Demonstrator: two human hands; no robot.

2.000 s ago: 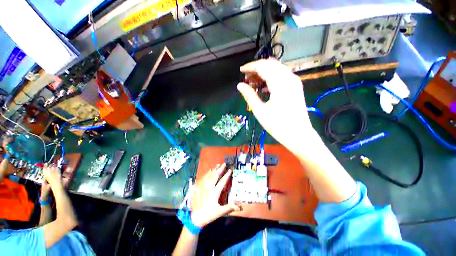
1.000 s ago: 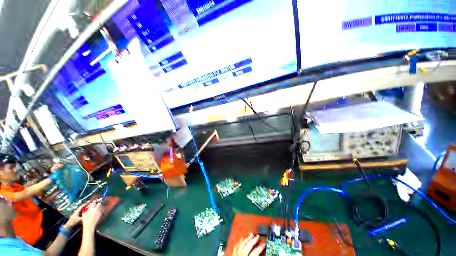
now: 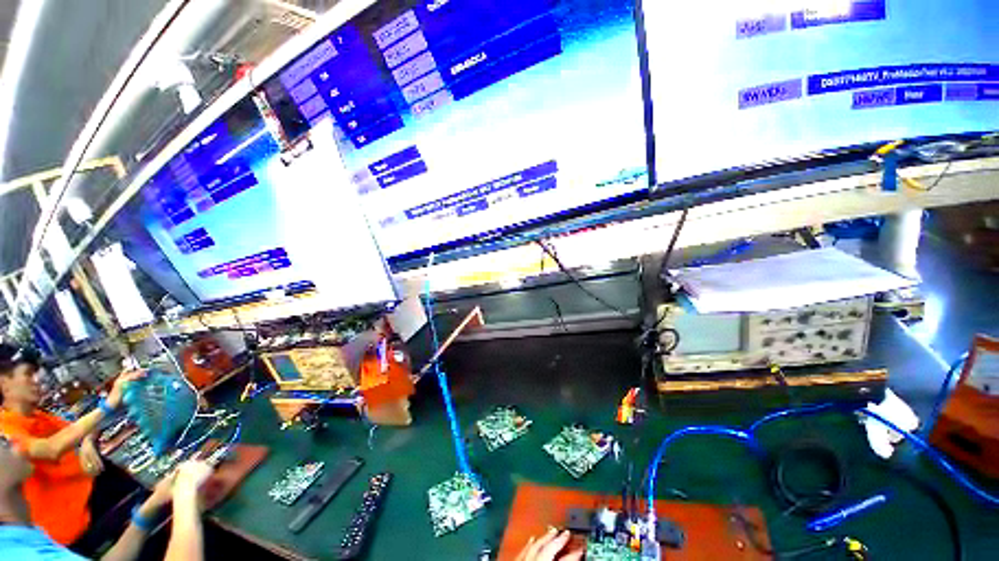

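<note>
A green-white circuit board (image 3: 616,550) sits on the orange-brown fixture plate (image 3: 712,528), cut off by the bottom edge. Its far edge meets the black connector bar (image 3: 665,533), where thin black leads and a blue cable (image 3: 654,471) come in. My left hand (image 3: 548,546) lies on the plate just left of the board. Only its fingers show, and whether it grips anything cannot be told. My right hand is not in view. The overhead screens (image 3: 493,121) show blue-purple menus.
Loose boards (image 3: 455,502) lie left of and behind the plate. A remote control (image 3: 365,513) and a dark bar (image 3: 326,495) lie further left. The oscilloscope (image 3: 767,334), coiled black cable (image 3: 808,477) and orange-red box (image 3: 973,411) are right. Other workers (image 3: 55,460) sit at far left.
The view has tilted up from the plate to the screens. My right hand, raised above the plate two seconds ago, is out of view. My left hand remains beside the board.
</note>
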